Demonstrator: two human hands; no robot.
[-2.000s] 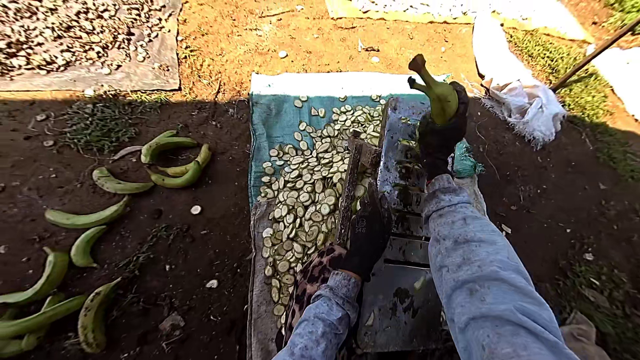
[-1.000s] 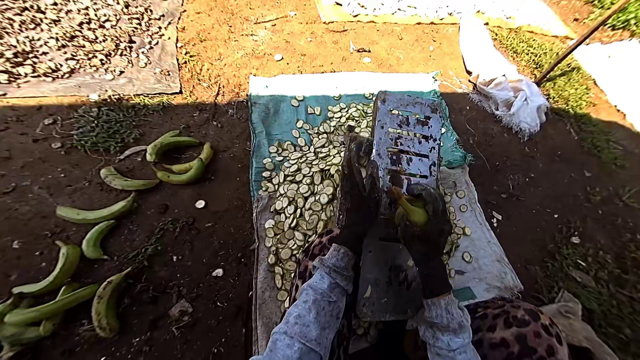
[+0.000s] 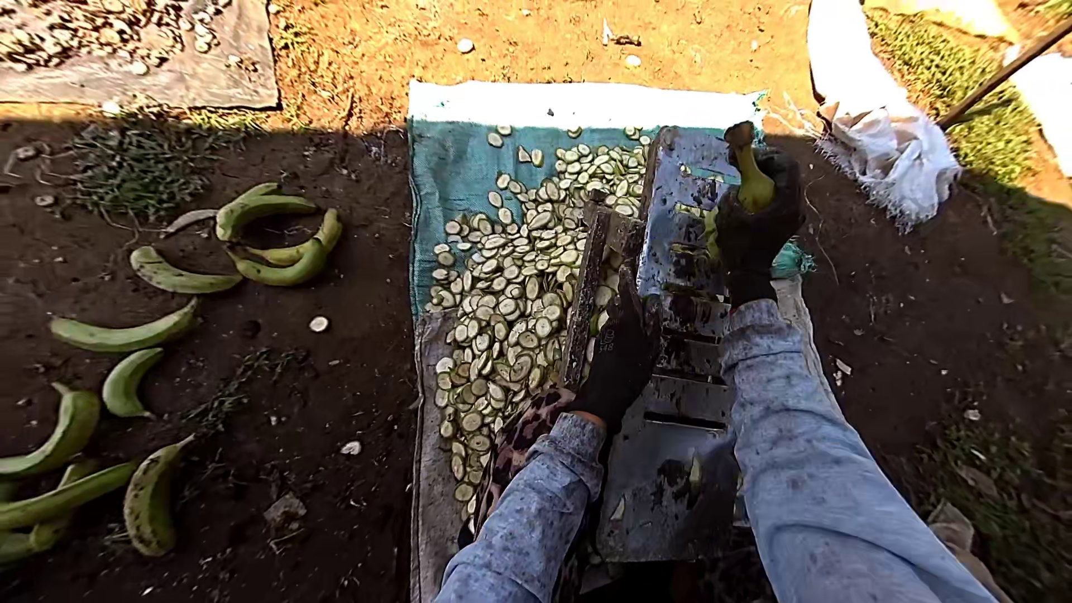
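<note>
A metal slicer board with several slots (image 3: 670,494) slants up from near my lap over a woven sack (image 3: 452,176). My right hand (image 3: 760,222), in a black glove, grips a green plantain (image 3: 756,186) at the board's upper right; its stem end sticks up and the glove hides its lower part. My left hand (image 3: 621,356), gloved in black too, is closed on the left edge of the board, beside its wooden frame (image 3: 586,293). Round plantain slices (image 3: 511,310) lie heaped on the sack to the left of the board.
Whole green plantains (image 3: 126,331) lie on the dark soil at the left. A sheet with drying pieces (image 3: 243,79) is at the top left. White cloth (image 3: 896,151) and a stick (image 3: 1005,71) are at the upper right. Loose slices dot the ground.
My right hand, lower on the board one second ago, is now near its upper end with the plantain. The slicer board leans further right at the top than the left hand's frame.
</note>
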